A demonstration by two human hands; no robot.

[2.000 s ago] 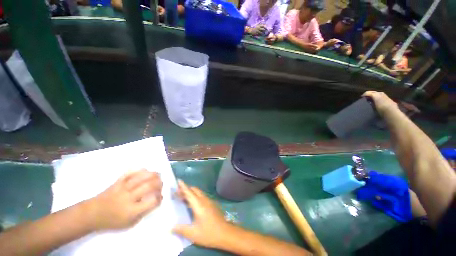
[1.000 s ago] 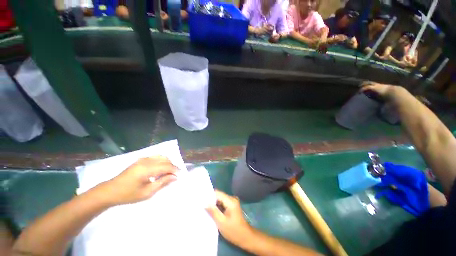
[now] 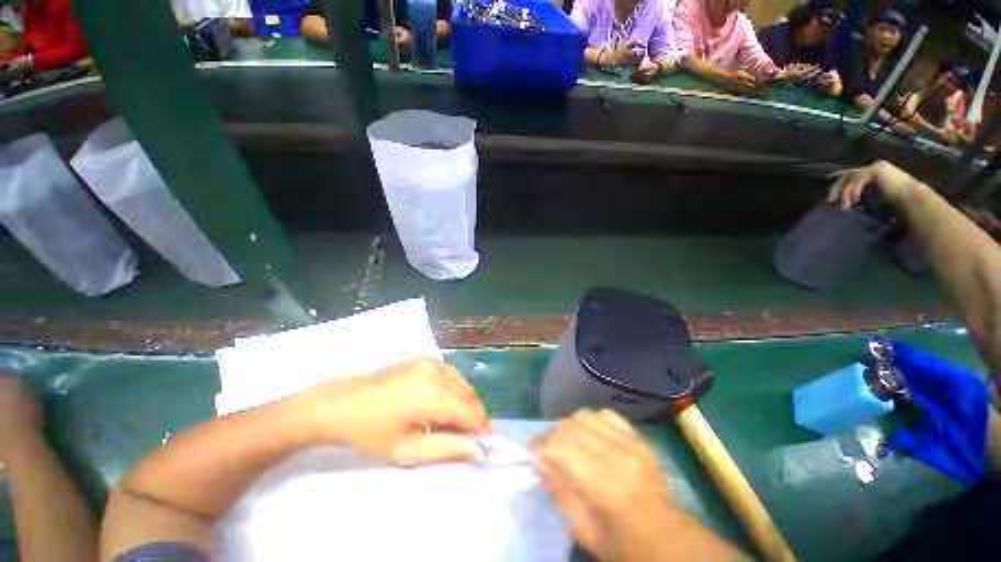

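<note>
A flat white bag [image 3: 395, 510] lies low in front of me. My left hand [image 3: 423, 412] pinches its upper edge, and my right hand [image 3: 604, 478] grips the same edge close beside it. The stack of flat bags [image 3: 329, 351] lies on the bench behind my left hand. A grey speaker unit [image 3: 620, 353] stands on the bench with its black end up, beyond my right hand. A mallet [image 3: 730, 478] with a pale wooden handle lies to its right, its head partly hidden behind the unit.
A bagged unit [image 3: 428, 198] stands in the green channel; two more [image 3: 66, 214] stand left behind a green post [image 3: 181, 165]. A light-blue bottle [image 3: 843, 401] and blue cloth [image 3: 942, 412] lie right. A neighbour's hand touches a grey unit [image 3: 832, 244]. Workers sit beyond a blue bin [image 3: 518, 46].
My hands have left the stack's surface with a bag pulled towards me, and both now hold its edge. The view has shifted left, and more bagged units show there. An arm appears at lower left.
</note>
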